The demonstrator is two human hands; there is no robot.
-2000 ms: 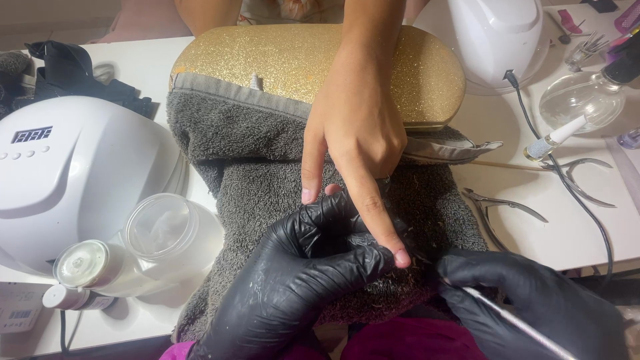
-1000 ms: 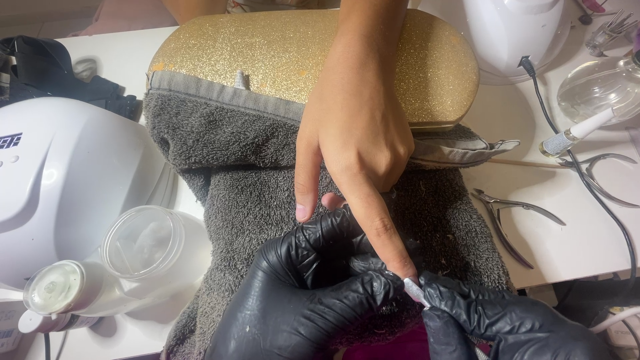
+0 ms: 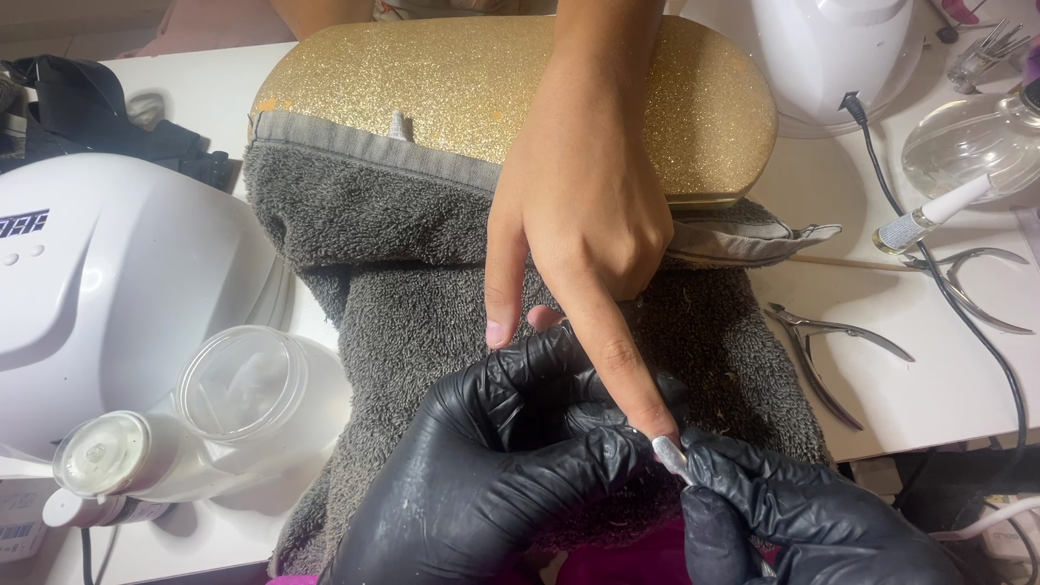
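Observation:
Another person's hand [image 3: 585, 187] reaches down from the top across a gold glitter armrest [image 3: 455, 73] and a dark grey towel [image 3: 406, 349]. My left hand [image 3: 504, 463], in a black glove, is curled under that hand, its thumb and fingers around the outstretched finger, supporting it. Its grip is partly hidden. In my gloved right hand [image 3: 780, 496] is a slim metal manicure tool [image 3: 671, 457], pinched near its flat end, which touches the tip of the outstretched finger at the nail. The rest of the tool is mostly covered by my fingers.
On the left stand a white nail lamp [image 3: 122, 268], an open clear plastic jar [image 3: 244, 386] and a pump bottle [image 3: 106, 455]. To the right lie cuticle nippers [image 3: 812, 341], a second pair [image 3: 967, 284], a wooden stick [image 3: 845, 262], a black cable [image 3: 959, 284] and a glass container [image 3: 959, 146].
Two seconds ago my right hand was apart from the outstretched fingertip, with the tool's shaft pointing down right. It has since moved in to that fingertip. My left hand has stayed around the finger.

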